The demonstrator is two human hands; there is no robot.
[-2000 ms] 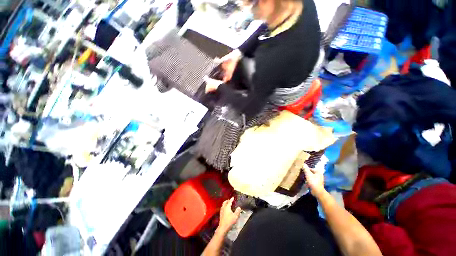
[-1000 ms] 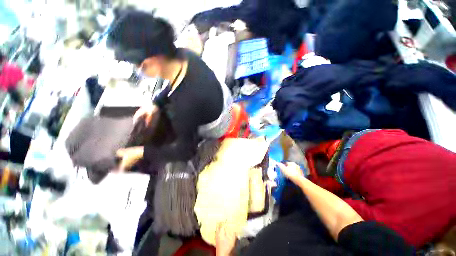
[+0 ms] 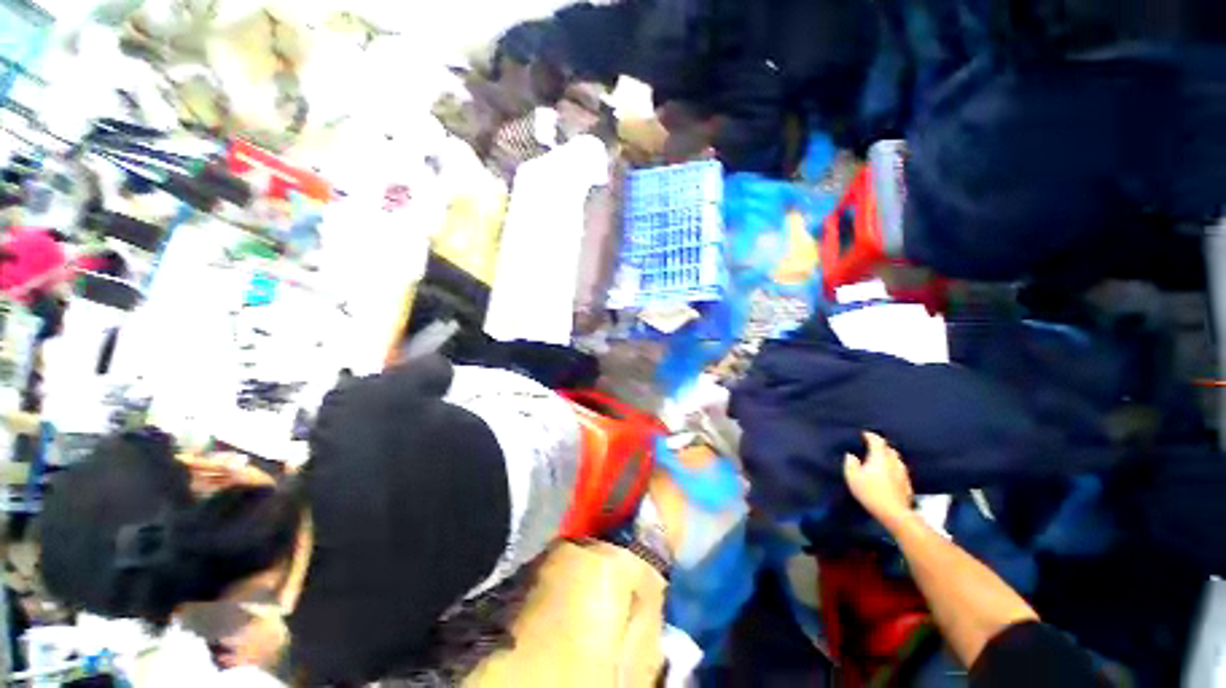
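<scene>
My right hand [image 3: 881, 480] reaches forward at right of centre and rests on a heap of dark navy garment pieces [image 3: 861, 403]. Its fingers are partly spread at the heap's near edge; blur hides whether they grip the cloth. My left hand is out of the picture. The tan-brown paper [image 3: 578, 618] lies at the bottom, left of my arm, partly cut off by the picture's edge. White pieces [image 3: 894, 331] lie behind the navy heap.
A seated person in black [image 3: 397, 518] bends over at the left on a red stool [image 3: 609, 466]. A blue crate [image 3: 672, 231] stands ahead, with blue plastic [image 3: 706, 504] on the floor. More dark heaps [image 3: 1076, 175] fill the upper right.
The view has swung right and forward. My right hand has moved from beside the brown paper to the navy heap. My left hand has left the picture.
</scene>
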